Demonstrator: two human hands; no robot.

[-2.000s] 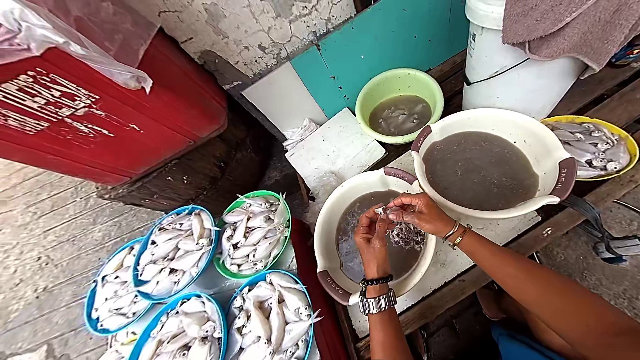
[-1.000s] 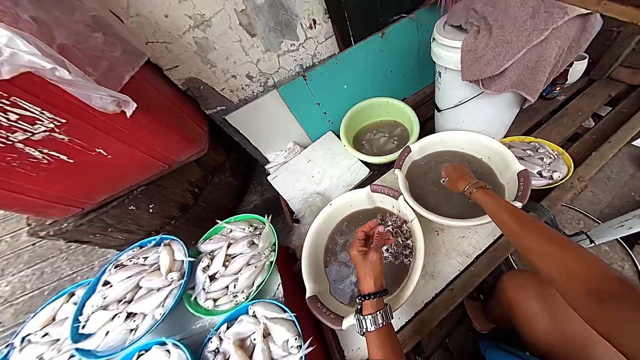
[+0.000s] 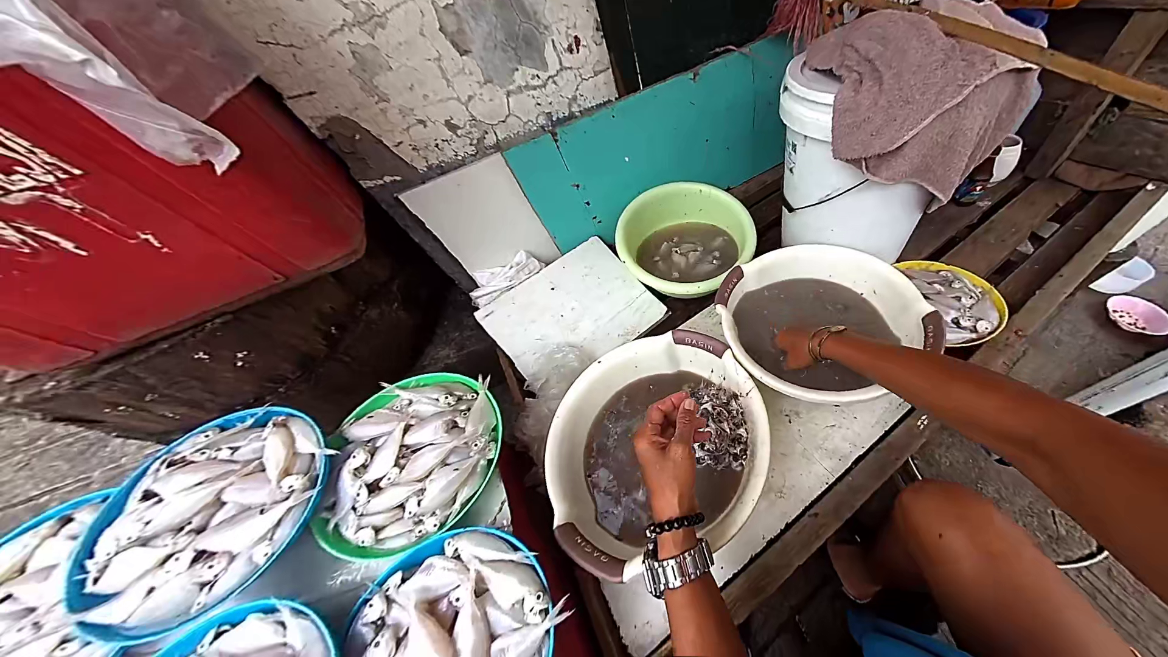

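Observation:
My left hand (image 3: pixel 671 443), with a metal watch and a dark beaded bracelet at the wrist, is over the nearer white basin (image 3: pixel 570 456). Its fingers are curled beside a heap of fish scraps (image 3: pixel 721 424) in murky water; whether they pinch anything is unclear. My right hand (image 3: pixel 798 347), with bangles at the wrist, dips into the cloudy water of the farther white basin (image 3: pixel 876 269); its fingertips are hidden under the surface. Behind, a light green basin (image 3: pixel 689 196) holds small fish in water. A yellow-rimmed bowl (image 3: pixel 995 297) of fish lies past the farther basin.
Blue-rimmed bowls (image 3: pixel 78 584) and a green-rimmed bowl (image 3: pixel 497 429) of whole fish stand at the left. A white board (image 3: pixel 570 301) leans near the green basin. Behind is a white bucket (image 3: pixel 826 201) draped with a brown towel (image 3: pixel 912 100). A red box (image 3: pixel 182 210) is at upper left.
Both hands were together over the nearer basin two seconds ago. My right hand has since moved into the farther basin's water, while my left hand has stayed over the nearer one.

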